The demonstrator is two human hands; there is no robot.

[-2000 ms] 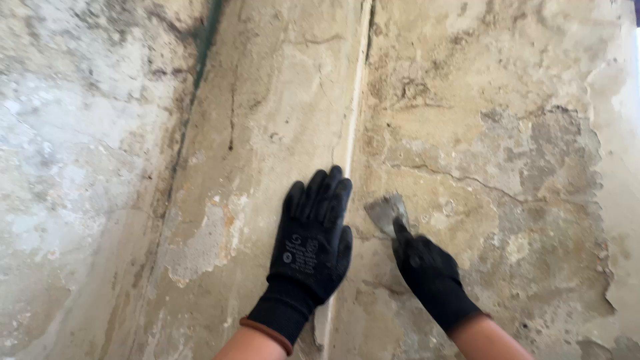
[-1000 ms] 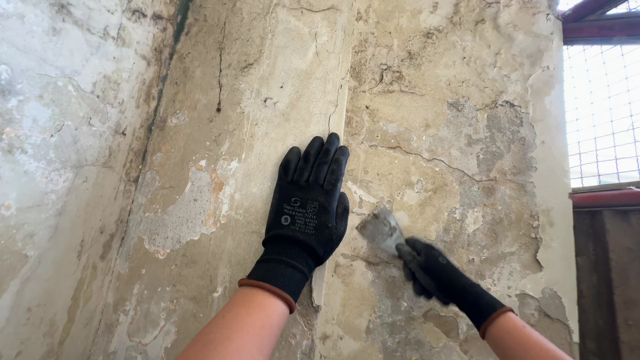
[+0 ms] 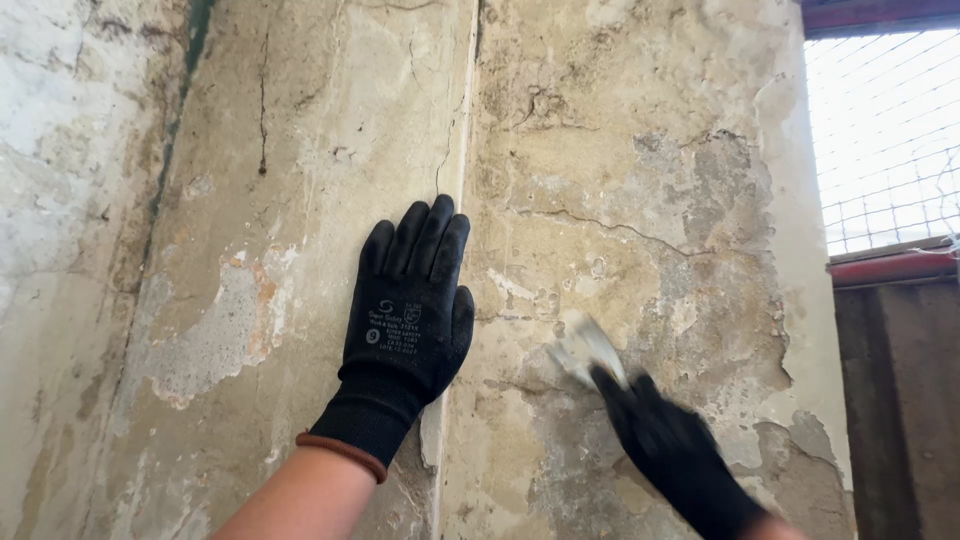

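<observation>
My left hand (image 3: pixel 412 300), in a black work glove with a brown cuff edge, lies flat on the worn plaster wall (image 3: pixel 360 112), fingers pointing up beside a vertical corner edge. To the right of that edge, my right hand (image 3: pixel 660 435), also in a black glove, grips a scraper (image 3: pixel 589 349). Its wide metal blade points up and left at the wall and is blurred; whether it touches the plaster cannot be told. The scraper's handle is mostly hidden in the glove. Around the blade the surface is patchy, with flaked paint and a long crack above.
A window with wire mesh (image 3: pixel 889 142) and a red frame bar (image 3: pixel 892 268) lies beyond the wall's right edge, above dark brown panels (image 3: pixel 892 405). On the left, bare grey plaster (image 3: pixel 206 341) shows through the coating, and a dark green line runs down a recess.
The scraper in my right hand has shifted against the wall and is blurred now. My left hand stays flat by the corner edge. The view has swung since the oldest frame, bringing in the window.
</observation>
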